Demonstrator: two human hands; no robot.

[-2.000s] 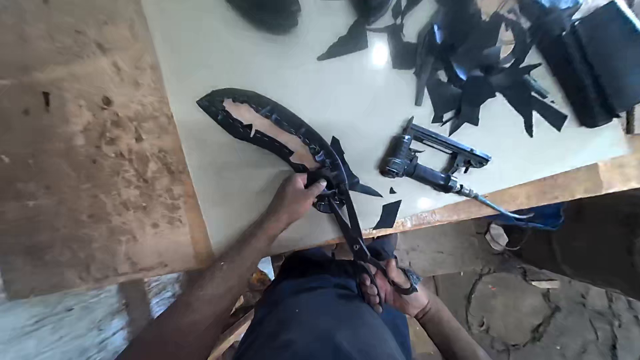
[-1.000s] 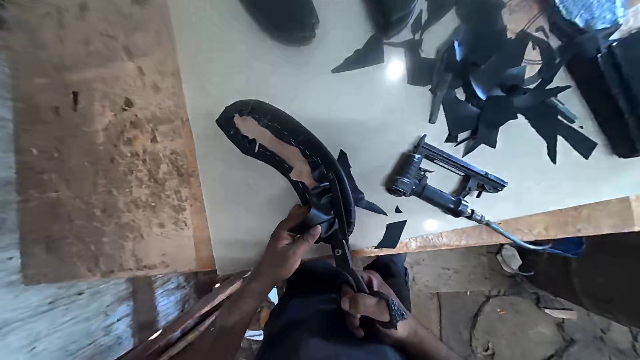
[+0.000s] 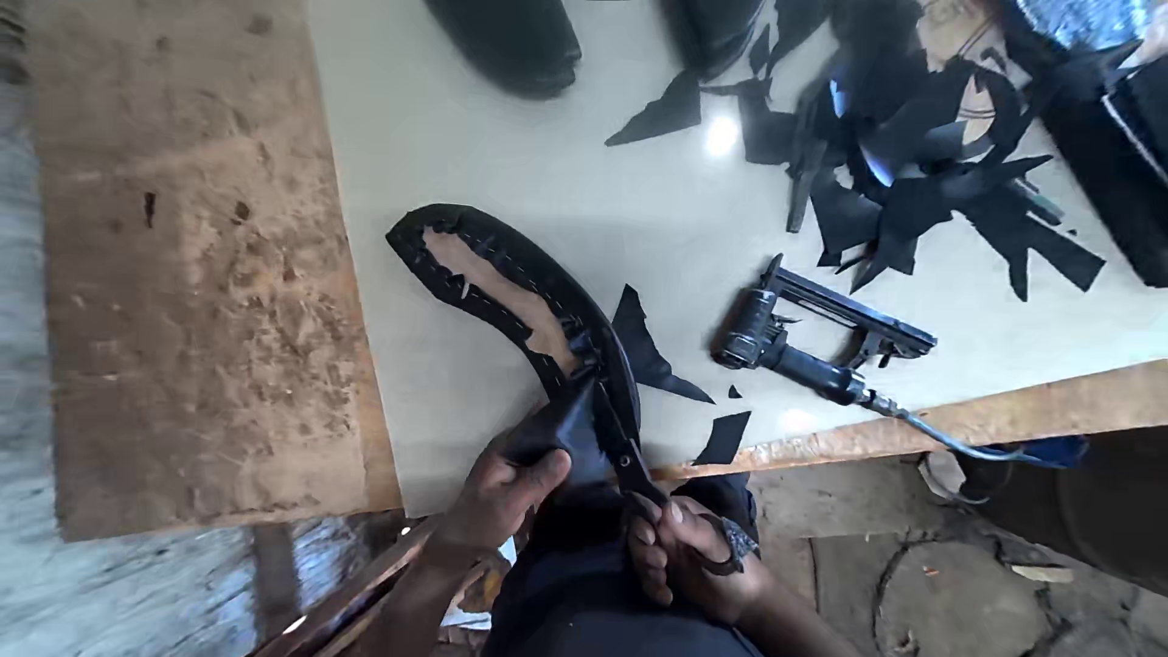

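A long curved piece covered in black material (image 3: 566, 283), with stapled edges and a tan strip showing in its middle, lies on the pale tabletop near its front edge. My left hand (image 3: 516, 493) pinches a loose black flap at the piece's near end. My right hand (image 3: 675, 547) is closed around the handles of black metal scissors (image 3: 626, 461), whose blades reach along the near end beside the flap; their tips are hidden. A pneumatic staple gun (image 3: 808, 370) lies to the right, its air hose running off the table's front edge.
Black offcuts (image 3: 912, 173) are heaped at the back right, and a pointed scrap (image 3: 652, 356) lies beside the curved piece. A small scrap (image 3: 724, 438) is at the front edge. Rounded black pieces (image 3: 520, 46) stand at the back. A worn wooden board (image 3: 201, 274) is on the left.
The loose flap, folded by my left hand a second ago, is now drawn out toward me. My left hand has shifted from the curved piece's near end to the flap's edge.
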